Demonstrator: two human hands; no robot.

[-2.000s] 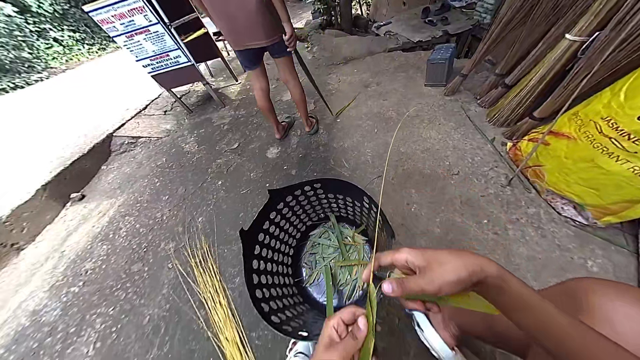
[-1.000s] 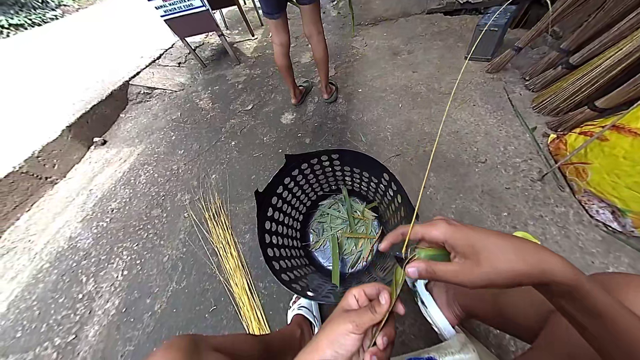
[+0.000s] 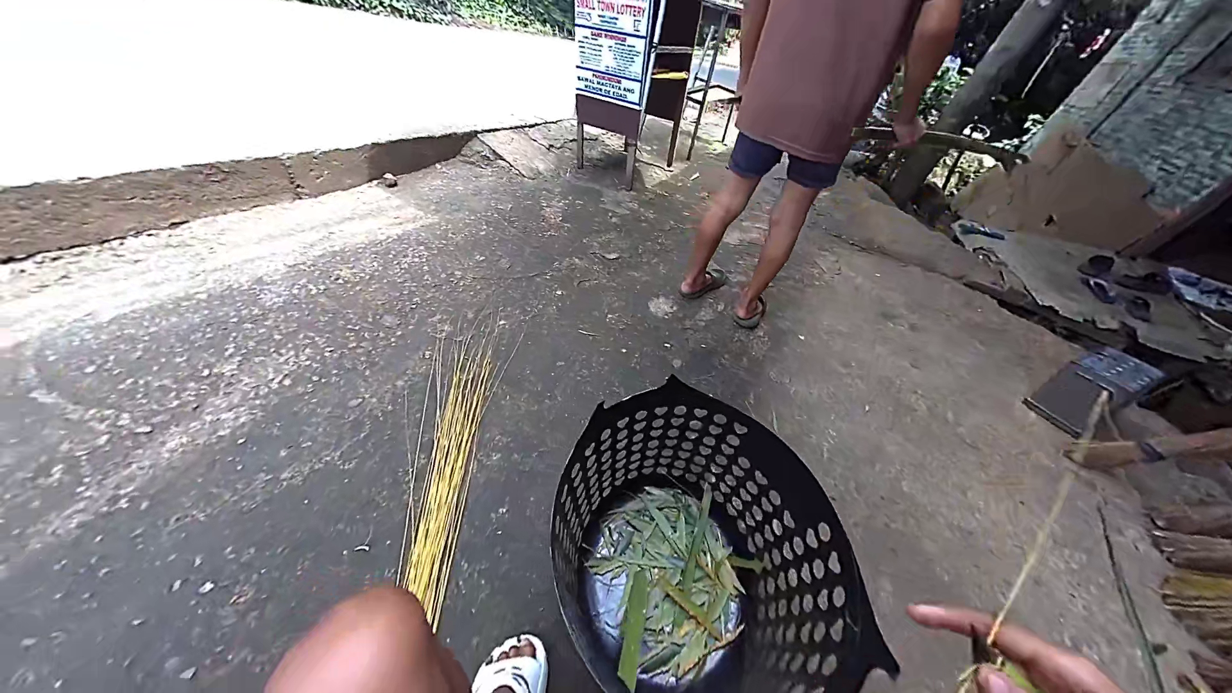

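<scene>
My right hand [image 3: 1035, 656] is at the bottom right edge, partly cut off, its fingers and thumb around a green palm leaflet with a thin yellowish midrib [image 3: 1038, 549] rising from it. My left hand is out of the frame. To the left of the right hand stands a black perforated plastic basket [image 3: 804, 481], with green leaf strips [image 3: 674, 568] lying in its bottom. A bundle of thin yellow leaf midribs [image 3: 448, 491] lies on the ground left of the basket, beside my bare knee.
A person [image 3: 828, 87] in a brown shirt and sandals stands beyond the basket, holding a long object. Behind are a sign board [image 3: 613, 58] on legs and a concrete road edge [image 3: 241, 183]. At right lie a dark box [image 3: 1092, 390], footwear [image 3: 1121, 279] and stick bundles [image 3: 1198, 577].
The view has swung up and left, leaving my left hand out of frame. The standing person's arm now holds the long object more level than two seconds ago.
</scene>
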